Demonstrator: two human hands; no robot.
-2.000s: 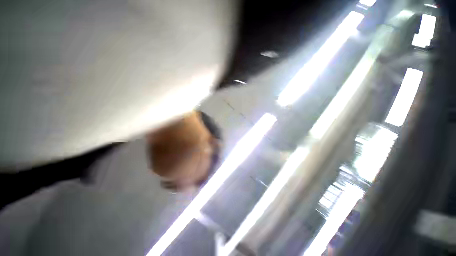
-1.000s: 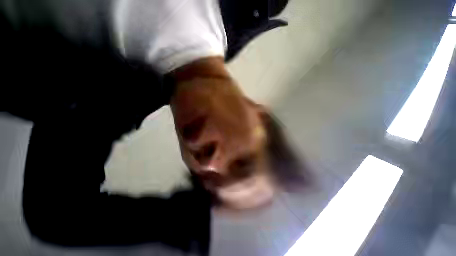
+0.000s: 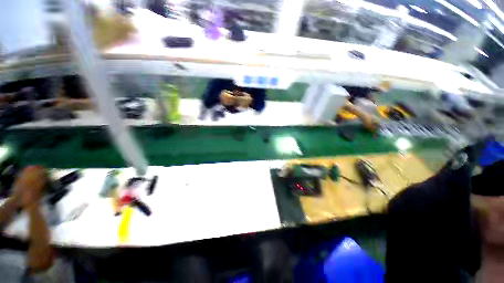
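Note:
Neither of my own hands can be made out. On the white bench [image 3: 221,204] at left lies a blurred cluster: a yellow handle [image 3: 125,224], a red part [image 3: 126,200] and small black pieces [image 3: 142,206]. A pale green object [image 3: 110,183] lies just behind them. Several dark parts [image 3: 65,185] lie further left, near a person's bare hands and forearms [image 3: 34,190], which look like another worker's.
A green conveyor belt [image 3: 210,146] runs behind the bench. A black box with red lights [image 3: 305,187] is on a tan surface [image 3: 342,199] at right. A person in black [image 3: 436,221] is at right, by a blue stool [image 3: 351,262]. A pale post [image 3: 102,88] crosses the left; workers' hands [image 3: 236,99] show opposite.
The view has swung from ceiling lights and a person close up to the bench and belt. The bench items were not visible before.

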